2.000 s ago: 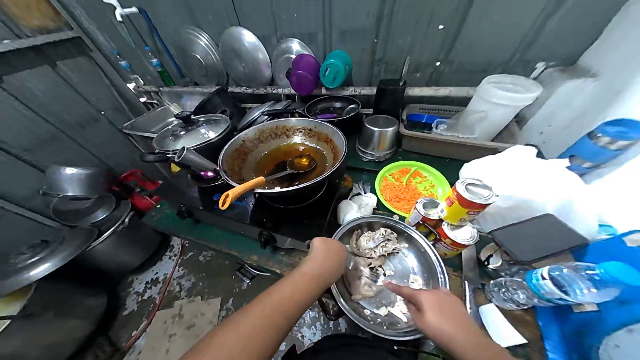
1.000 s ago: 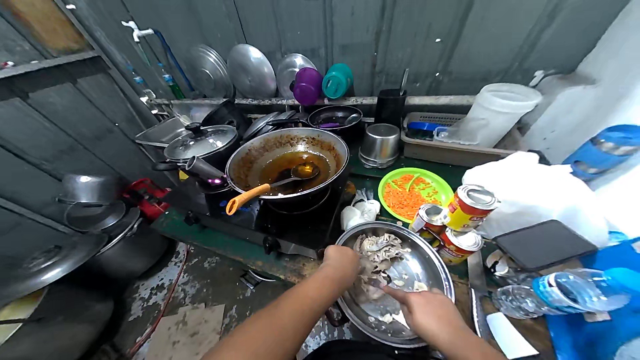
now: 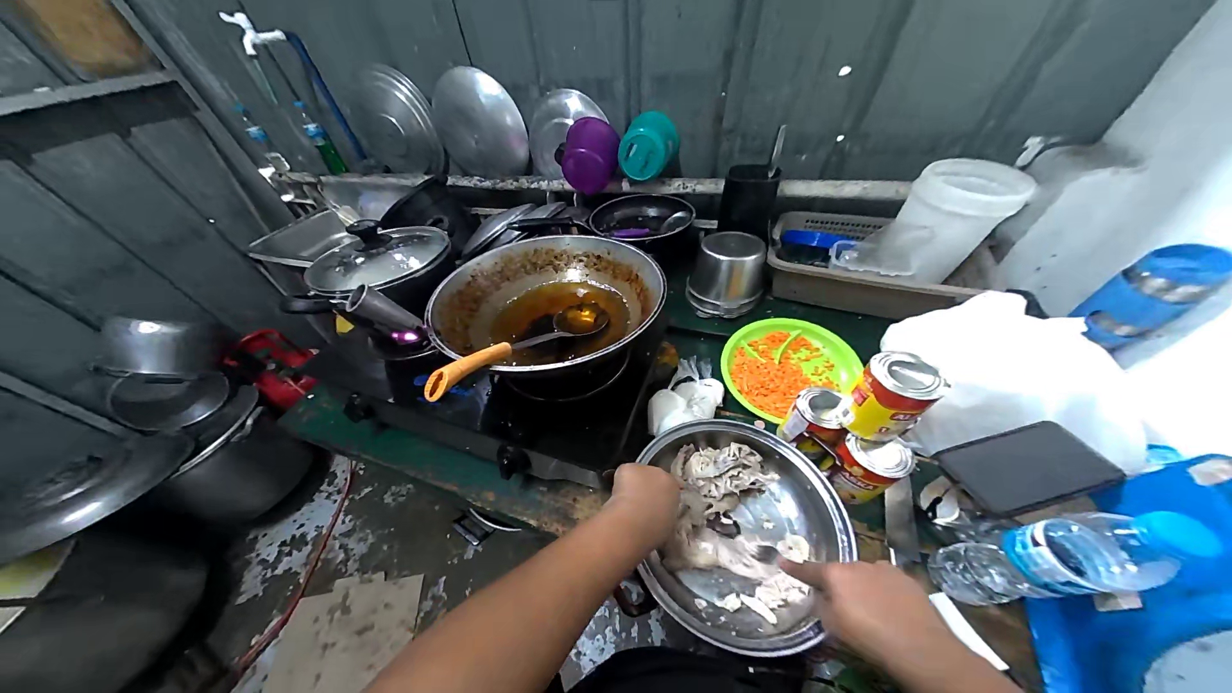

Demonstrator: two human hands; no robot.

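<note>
A round steel bowl (image 3: pixel 835 500) holds pale shredded meat (image 3: pixel 717 481), which looks like chicken, with a larger piece (image 3: pixel 712 551) in its lower left part. My left hand (image 3: pixel 647 500) is closed at the bowl's left rim, over the near end of that piece; what its fingers hold is hidden. From the right, my right hand (image 3: pixel 852 592) reaches over the rim, its index finger along a metal utensil, seemingly a fork (image 3: pixel 767 554), whose tip touches the meat. Small white shreds lie near the bowl's lower edge.
Left of the bowl, a wok (image 3: pixel 452 318) with brown oil and an orange-handled ladle (image 3: pixel 472 371) sits on a gas stove (image 3: pixel 433 414). A green plate of grated carrot (image 3: pixel 775 380), stacked cans (image 3: pixel 871 467), a knife blade (image 3: pixel 901 520) and a plastic bottle (image 3: pixel 1068 558) stand close by.
Both hands stay at the bowl. The metal utensil's tip shows more plainly at the meat now. The view has shifted slightly.
</note>
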